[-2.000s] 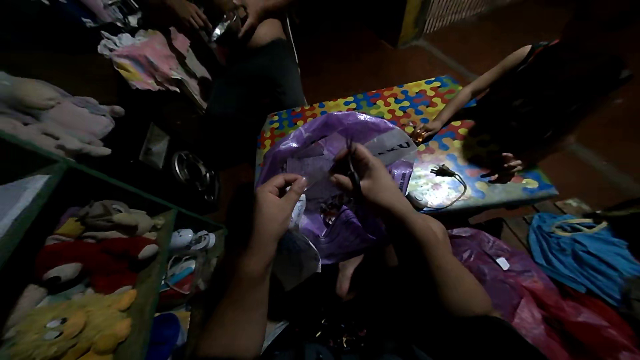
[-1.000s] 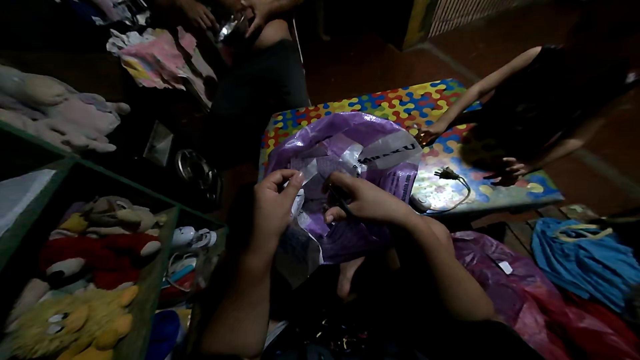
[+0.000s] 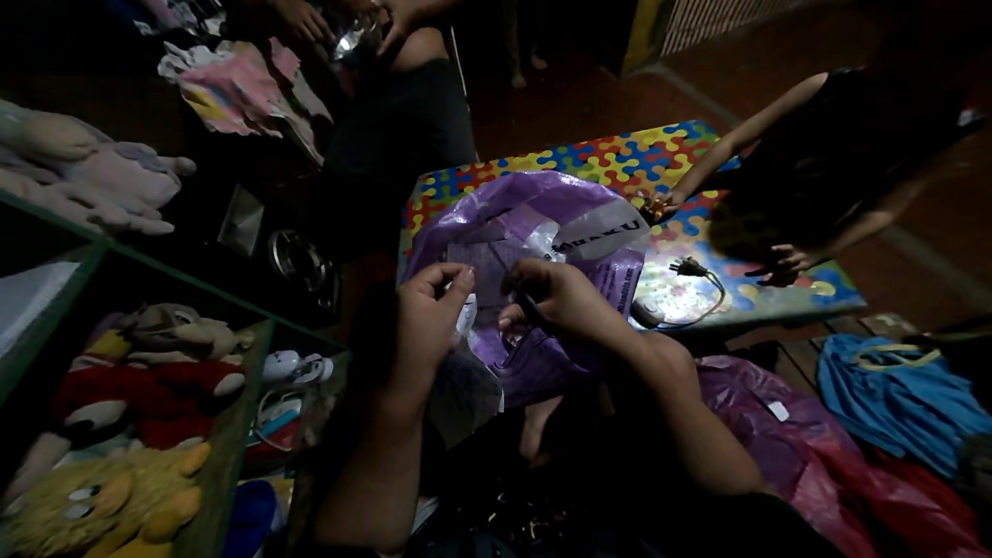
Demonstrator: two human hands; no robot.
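A purple plastic bag (image 3: 542, 190) with printing on it lies opened out in front of me, partly over a low table with a puzzle pattern. Over its left part is my left hand (image 3: 434, 310), thumb and forefinger pinched together; whatever is between them is too small to tell. My right hand (image 3: 558, 298) is over the middle of the bag, its fingers round a dark, thin tool that looks like scissors (image 3: 523, 291). Pale scraps (image 3: 542, 236) lie inside the bag.
A person's hand (image 3: 670, 203) touches a small orange thing on the puzzle-patterned table (image 3: 806, 298), near a plug with a cord (image 3: 690, 267). Soft toys (image 3: 101, 496) fill a shelf at left. A pink-purple bag (image 3: 744, 395) and blue cloth (image 3: 899, 395) lie right. Another person's hands hold something shiny (image 3: 356, 43).
The dark tool in my right hand shows more plainly than one second ago, with its thin end pointing up and left. My left hand has stayed at the bag's left part.
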